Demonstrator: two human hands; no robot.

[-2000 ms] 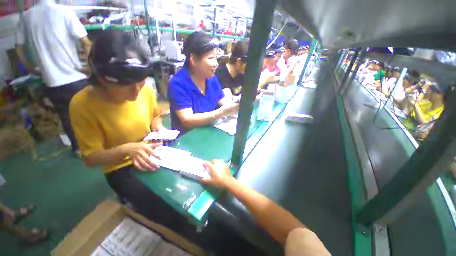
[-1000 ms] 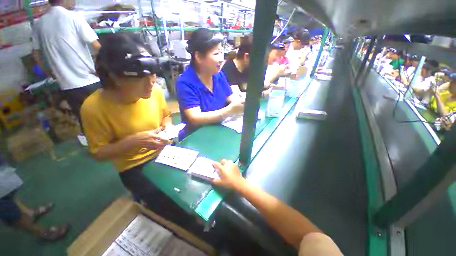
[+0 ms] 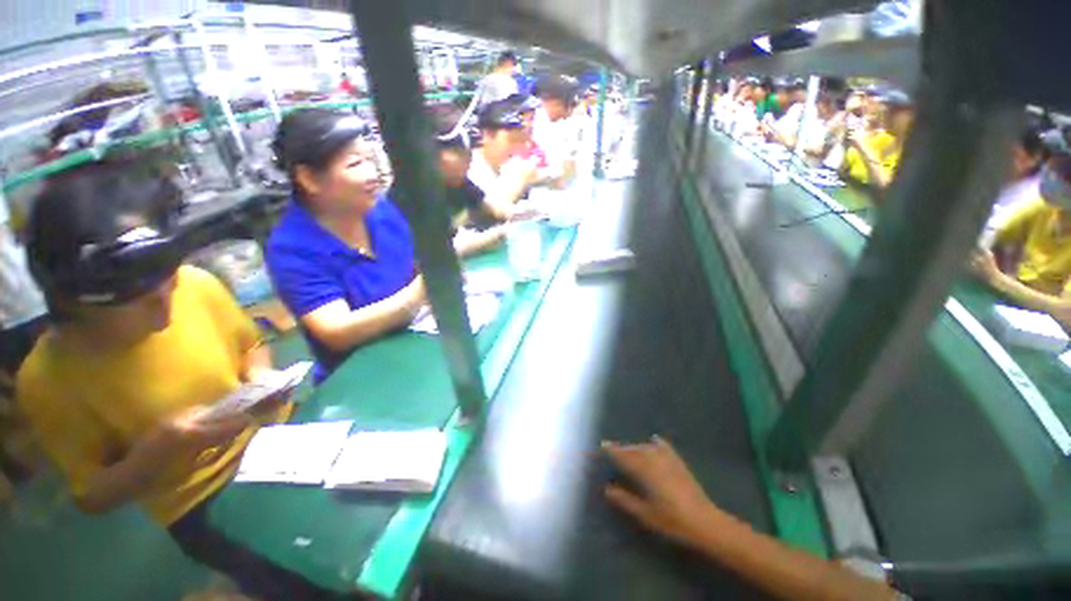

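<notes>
Two flat white printed stacks lie side by side on the green bench at the left: a thinner one (image 3: 294, 453) and a thicker block (image 3: 390, 459) near the bench's edge. My right hand (image 3: 660, 484) is over the dark belt (image 3: 529, 481), empty, with its fingers apart and pointing left, well to the right of the stacks. Another white stack (image 3: 605, 263) lies farther up the belt. My left hand is not in view.
A green post (image 3: 425, 211) rises at the bench edge. A person in yellow (image 3: 153, 387) holds white pieces by the bench, beside a person in blue (image 3: 341, 258). A thick post (image 3: 893, 258) slants at the right; workers sit beyond.
My right hand has let go of the thicker stack on the bench and moved right, over the belt. The view has turned right, and the brown carton has left the picture.
</notes>
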